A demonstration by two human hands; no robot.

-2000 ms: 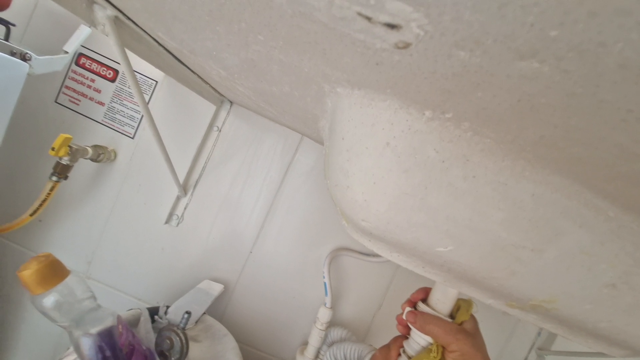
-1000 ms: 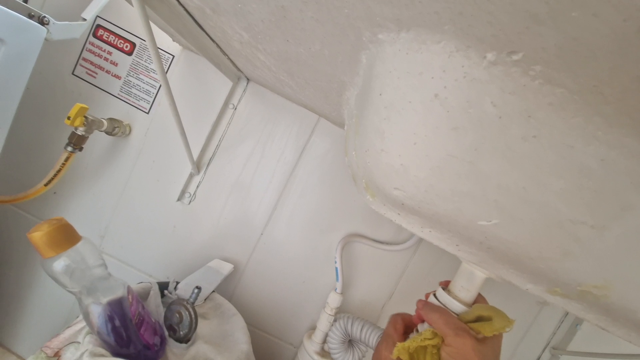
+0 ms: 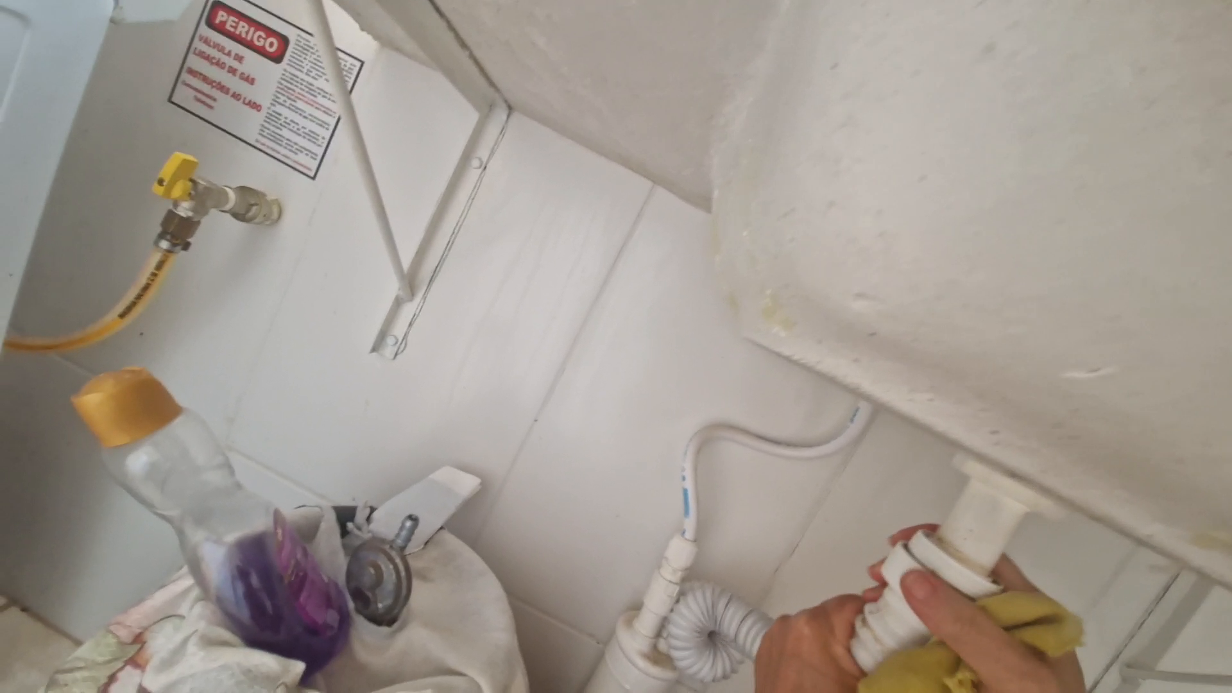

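Under the sink basin (image 3: 962,221), a white plastic drain tailpiece (image 3: 984,520) points down. At its lower end, my right hand (image 3: 991,626) grips a white plastic coupling nut (image 3: 948,568), thumb across its side, with a yellow cloth (image 3: 1030,621) between palm and fitting. My left hand (image 3: 813,645) is closed around the white ribbed fitting (image 3: 885,621) just below the nut; some of its fingers are hidden behind it. A corrugated white drain hose (image 3: 712,626) runs beside my left hand to a white pipe fitting (image 3: 640,650).
A thin white hose (image 3: 770,443) curves along the tiled wall. At left are a gas valve (image 3: 197,192) with a yellow handle, a warning sign (image 3: 265,82) and a metal bracket (image 3: 443,231). Below stand a bottle of purple liquid (image 3: 221,539) and a gas regulator (image 3: 380,577) on a cloth-covered object.
Both hands stay at the drain fitting. My right thumb now lies on the coupling nut, and more of the yellow cloth shows than two seconds ago. The view has shifted somewhat.
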